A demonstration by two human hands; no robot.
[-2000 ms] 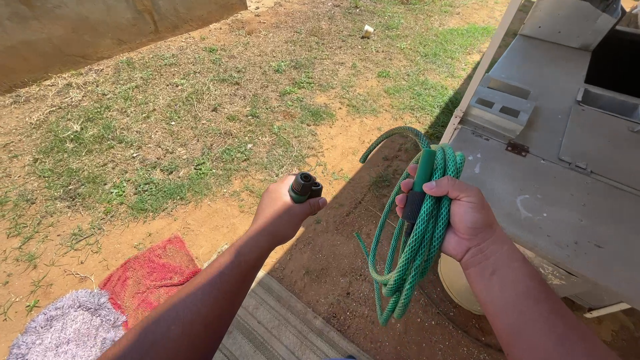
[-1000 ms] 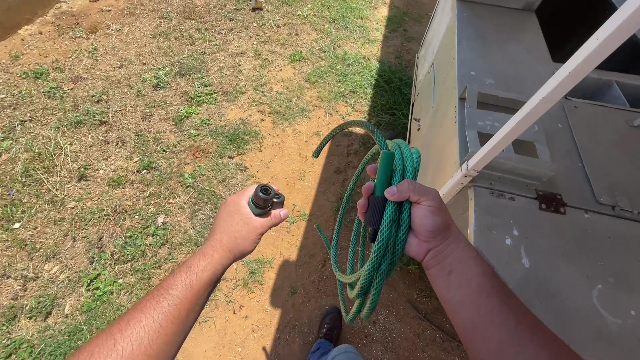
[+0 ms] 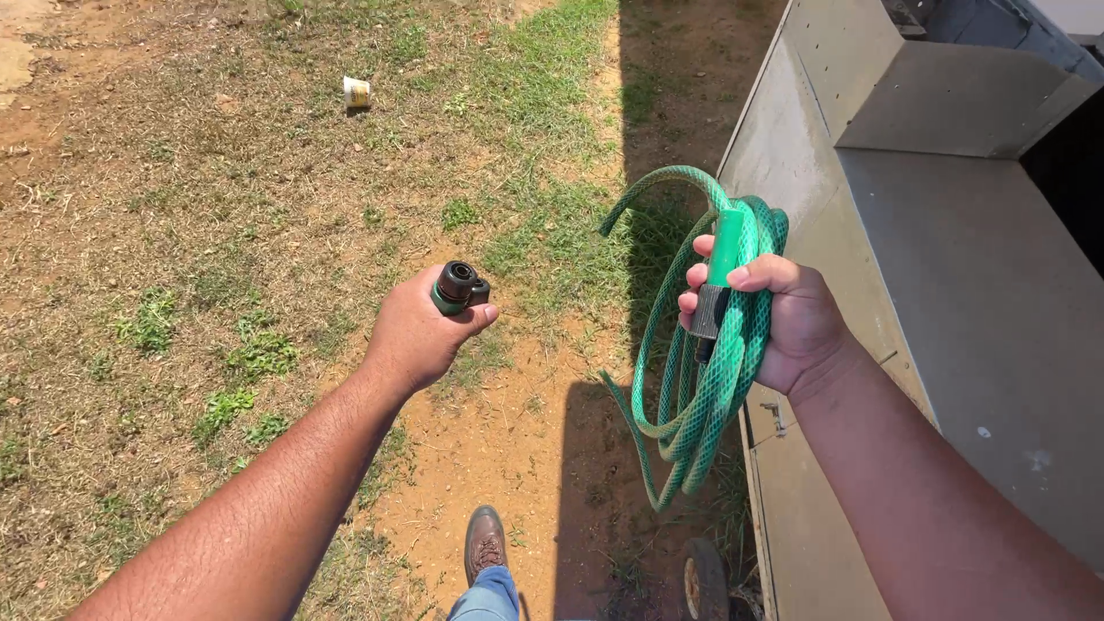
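Note:
My left hand [image 3: 423, 332] is closed around black and green plastic hose connectors [image 3: 457, 286], whose tops stick out above the fist. In my right hand [image 3: 789, 315] is a coiled green braided garden hose [image 3: 690, 431], gripped together with a green and black hose nozzle [image 3: 723, 259] that lies upright against the coils. One hose end curves out over the top toward the left; another thin end points up at the lower left of the coil. The palm side of my left hand is hidden, and so is most of what it holds.
On the right stands a large grey metal cabinet or trailer [image 3: 975, 302] with a small wheel [image 3: 705, 580] beneath it. A white cup [image 3: 356, 92] lies on the dry grass ahead. My brown shoe [image 3: 486, 543] is on bare soil beside the shadow's edge.
The view has moved forward along the metal body; the red cloth and fluffy mat seen earlier are out of view. Both hands keep their hold on the same things.

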